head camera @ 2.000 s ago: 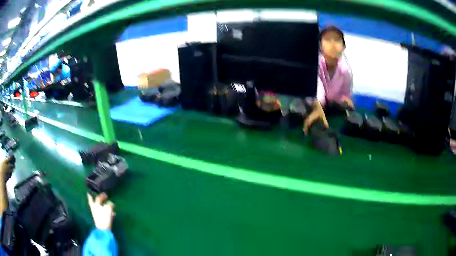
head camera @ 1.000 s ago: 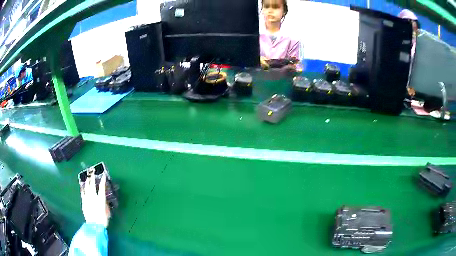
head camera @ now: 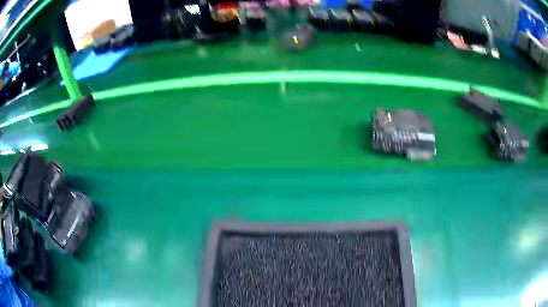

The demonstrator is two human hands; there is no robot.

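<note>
The shallow work tray (head camera: 309, 227) lies nearest me at the bottom centre, cut off by the lower edge. Its raised grey rim surrounds a dark speckled textured fill (head camera: 309, 270). A chunky ribbed assembled case body (head camera: 402, 133) lies on the green bench right of centre, behind the tray. Open case halves (head camera: 45, 204) are piled at the left. Neither of my hands can be made out. The picture is blurred.
A narrow black block (head camera: 76, 112) lies at left by the green upright (head camera: 65, 69). Another block (head camera: 481, 105) and a case body (head camera: 509, 141) lie at right. A pale green rail (head camera: 288, 77) crosses the bench. A housing (head camera: 299, 38) lies beyond it. Blue cloth (head camera: 13, 291) shows lower left.
The view has tilted down, bringing the tray into sight. The blue-sleeved hand and the housing it touched at left are no longer seen. The person opposite is out of view.
</note>
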